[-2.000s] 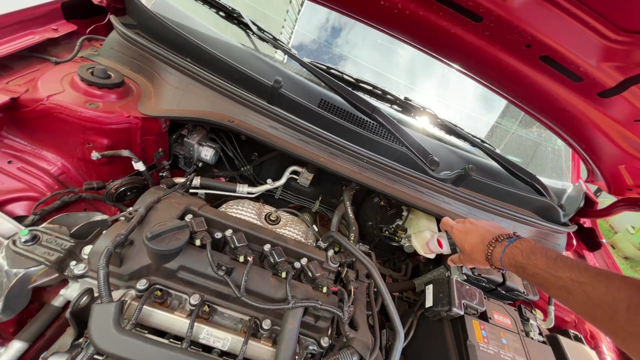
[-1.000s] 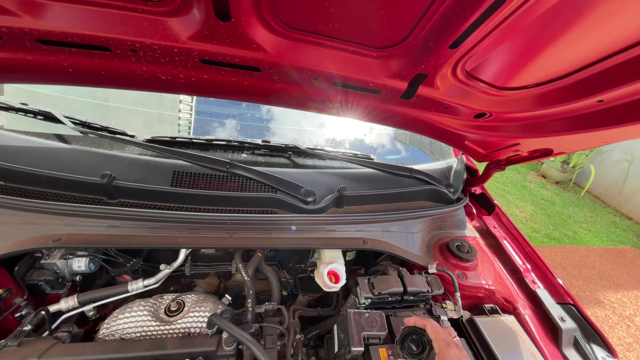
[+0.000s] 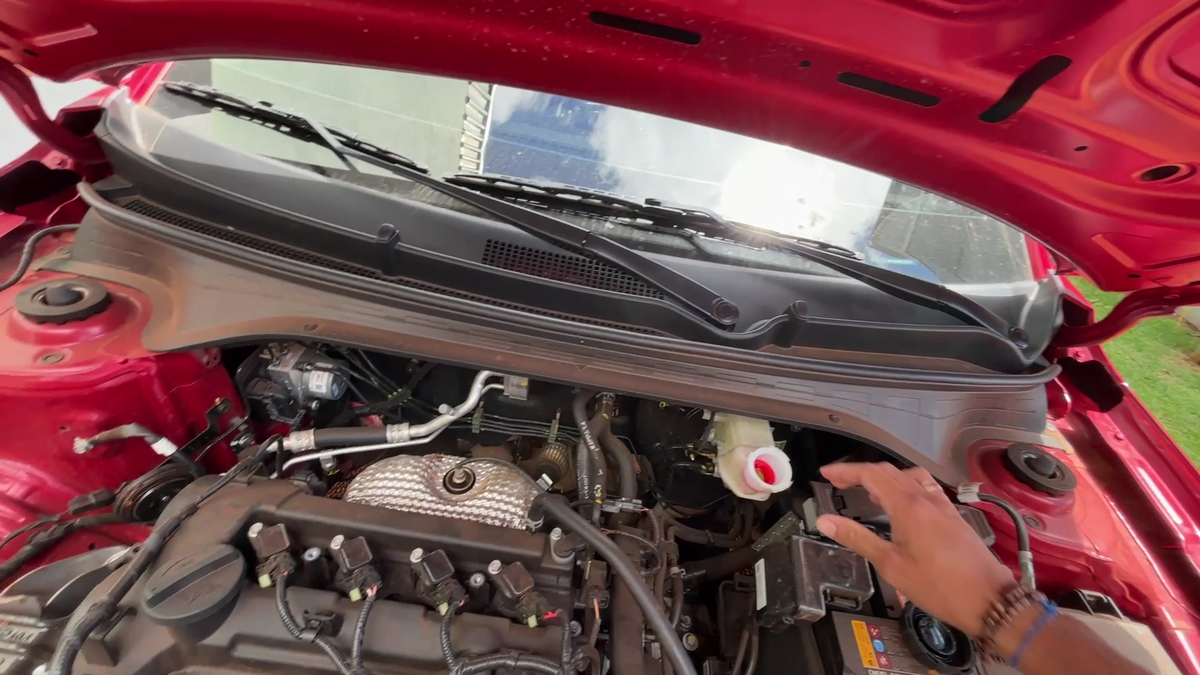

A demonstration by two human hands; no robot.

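Note:
My right hand (image 3: 914,534) enters from the lower right, fingers apart and holding nothing, above the black fuse box area and just right of the brake fluid reservoir (image 3: 743,455). The translucent reservoir's round neck is uncapped, with a red strainer or insert inside. Below my wrist, a round black cap (image 3: 937,637) lies on top of the car battery (image 3: 877,645). My left hand is not in view.
The engine cover (image 3: 375,562) with ignition coils and the oil filler cap (image 3: 194,581) fills the lower left. A silvery heat shield (image 3: 441,489) sits behind it. The raised red hood (image 3: 750,94) overhangs the windshield cowl (image 3: 562,347).
Two seconds ago my right hand was at the reservoir's neck with a dark cap. One second ago it was around the cap over the battery; now it is off the cap and nearer the reservoir.

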